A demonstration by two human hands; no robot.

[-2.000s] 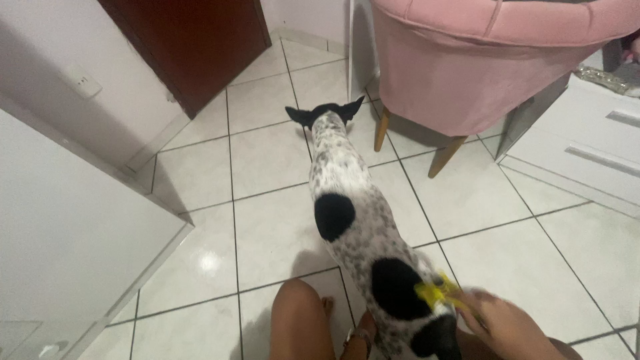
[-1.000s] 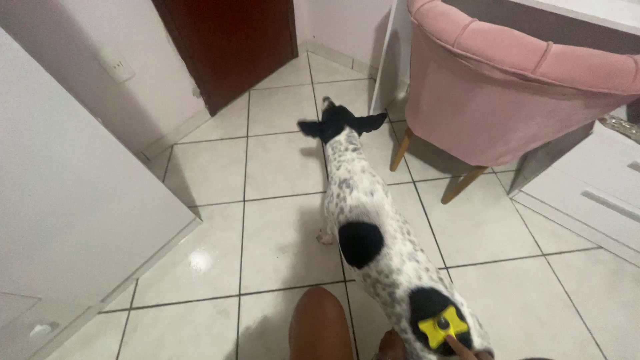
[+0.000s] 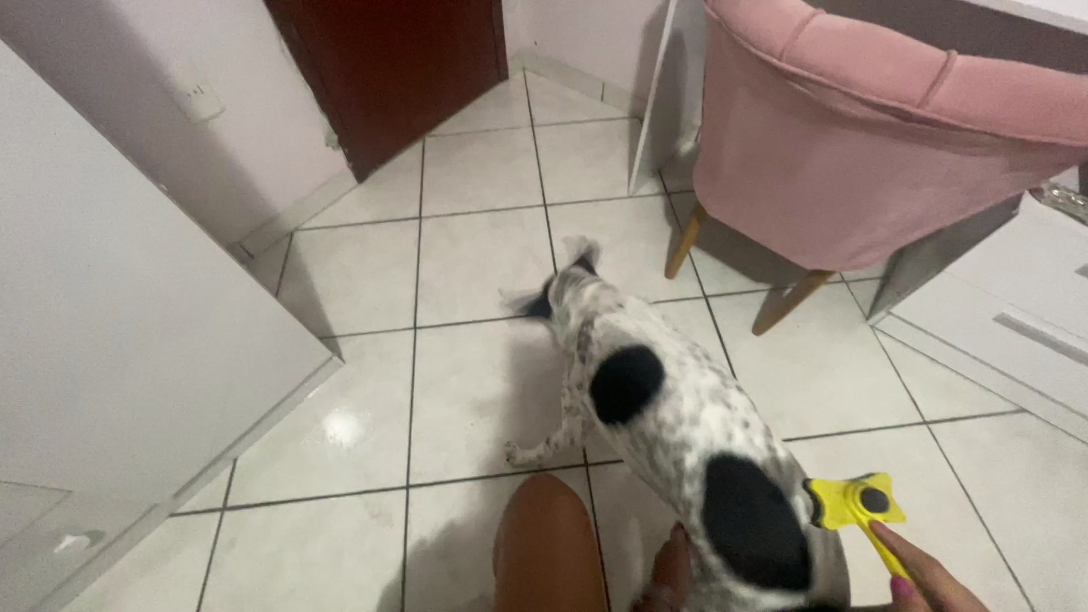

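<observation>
A white dog with black patches and grey speckles [image 3: 688, 425] stands on the floor, its head away from me and its ears blurred. At the lower right, my right hand [image 3: 926, 574] holds a yellow pet grooming brush [image 3: 858, 501] by its handle, index finger stretched along it. The brush head is at the right side of the dog's rear back, beside the large black patch. My left hand [image 3: 671, 569] is at the bottom edge, against the dog's left flank; only part of it shows, and whether it grips is hidden.
My bare knee [image 3: 544, 544] is left of the dog. A pink upholstered chair [image 3: 850, 153] with wooden legs stands at the upper right, beside a white drawer unit [image 3: 1003, 297]. White furniture [image 3: 153, 297] fills the left side. A dark red-brown door [image 3: 399, 68] is at the back.
The brush has moved from on top of the dog's rear black patch to its right side. The dog's head has turned and its ears have swung.
</observation>
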